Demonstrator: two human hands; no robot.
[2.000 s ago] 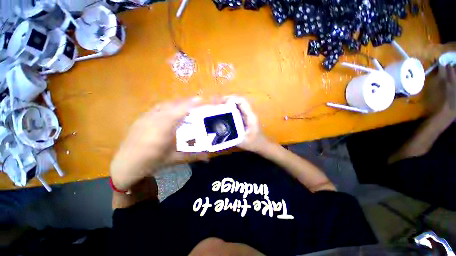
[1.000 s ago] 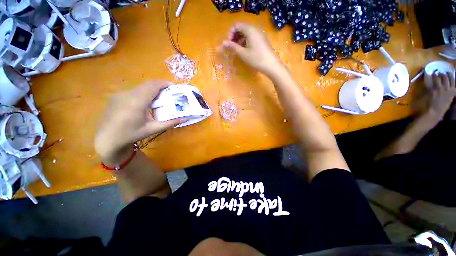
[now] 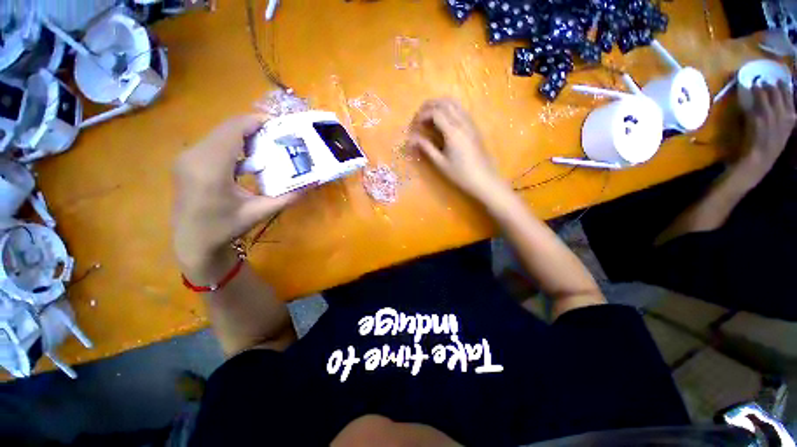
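My left hand (image 3: 210, 196), with a red bracelet at the wrist, holds a white camera housing (image 3: 283, 182) above the table. A black square part (image 3: 337, 140) sits in the housing's window, and a second opening shows in its white side. Dark and reddish wires hang by my left wrist. My right hand (image 3: 456, 147) is low over the table to the right of the housing, fingers curled; whether anything is between the fingertips cannot be told. Heaps of small whitish pieces (image 3: 380, 184) lie between my hands and behind the housing.
White housings (image 3: 122, 65) with antennas are heaped at the left. A pile of black square parts (image 3: 559, 30) lies at the far side. Two round white housings (image 3: 622, 131) stand at the right. Another person's hand (image 3: 769, 122) is on a white housing at the far right.
My right hand first left the housing and reached to the far side; it has since come back nearer. My left hand has kept the housing, now tilted and further left.
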